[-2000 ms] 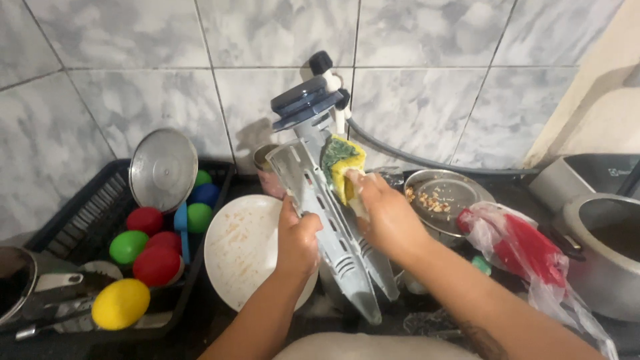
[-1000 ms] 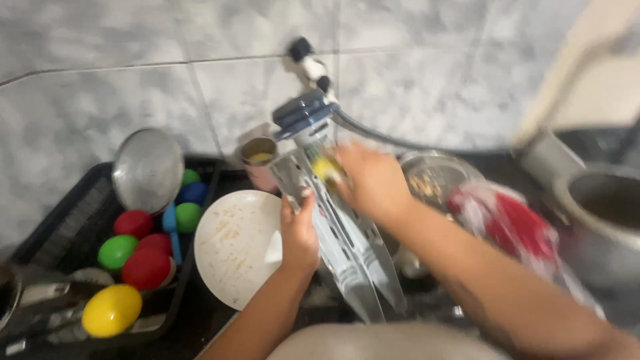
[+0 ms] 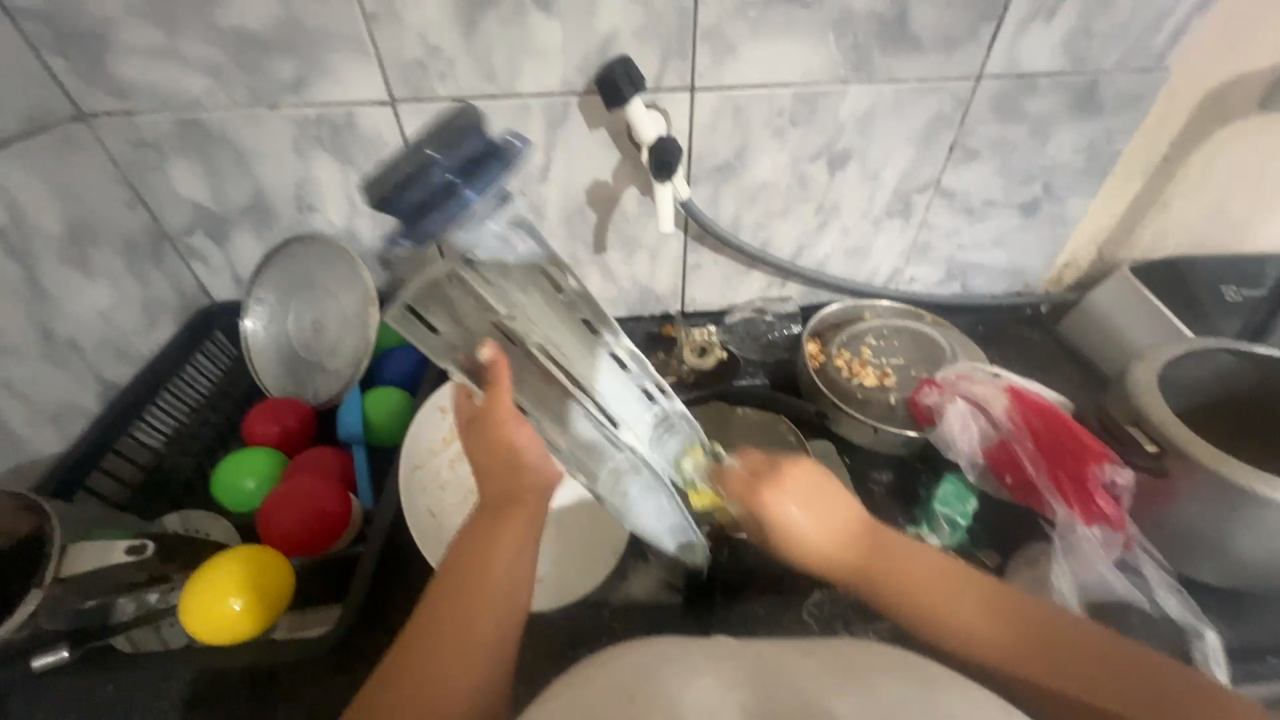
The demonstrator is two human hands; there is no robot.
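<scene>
My left hand (image 3: pixel 505 435) grips the side of a long grey slotted appliance part (image 3: pixel 560 350) with a dark blue end (image 3: pixel 440 175), tilted with that end up and to the left. Suds show on its surface. My right hand (image 3: pixel 795 510), somewhat blurred, holds a yellow and green sponge (image 3: pixel 703 478) against the part's lower right edge. Under the part and my left hand lies a white plate (image 3: pixel 430 480) with food residue. The far side of the part and much of the sponge are hidden.
At left, a black dish rack (image 3: pixel 110 420) holds a metal lid (image 3: pixel 310 320) and several coloured round items. Behind is a wall tap (image 3: pixel 650 140) with a grey hose. To the right are a pan with food scraps (image 3: pixel 880 365), a red item in a plastic bag (image 3: pixel 1050 450) and a large pot (image 3: pixel 1200 480).
The sponge and my right hand have moved down to the lower end of the slotted part. The part's blue end has shifted left, leaving the tap in plain sight.
</scene>
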